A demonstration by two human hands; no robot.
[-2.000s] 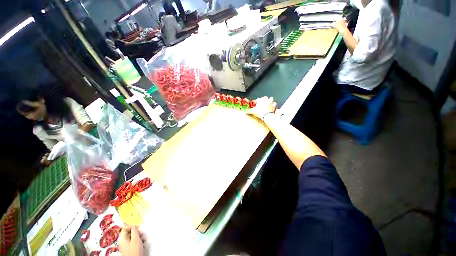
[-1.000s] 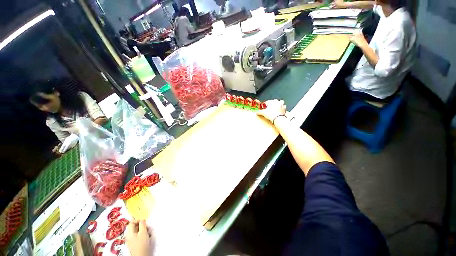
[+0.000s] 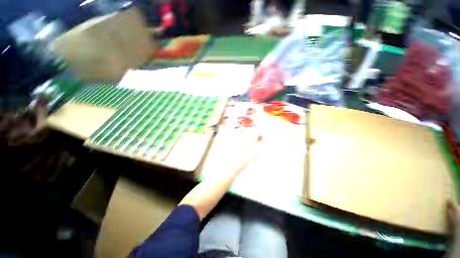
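Observation:
The view is blurred. My left hand [image 3: 248, 151] is over the white paper [image 3: 267, 176], just below the loose red loop parts [image 3: 245, 121]; a small red spot shows at its fingertips, and its grip is unclear. What seems to be my right hand [image 3: 455, 221] is cut off at the right edge, beside the right cardboard sheet [image 3: 378, 166]. Unfilled green PCB panels [image 3: 156, 118] lie in rows on the left cardboard [image 3: 186, 153]. A red pile [image 3: 290, 117] lies at the back of the paper. Some red and green shows at the right edge, partly cut off.
A clear bag with red parts [image 3: 267, 83] and a bluish clear bag [image 3: 320, 73] stand behind the paper. A large red parts bag [image 3: 421, 80] is at back right. A cardboard carton [image 3: 106, 45] is at upper left. Printed sheets [image 3: 222, 85] lie behind the panels.
The view has swung left, bringing the green panel rows and left cardboard into sight. The right arm, earlier stretched to the red-topped strip, is now almost out of view.

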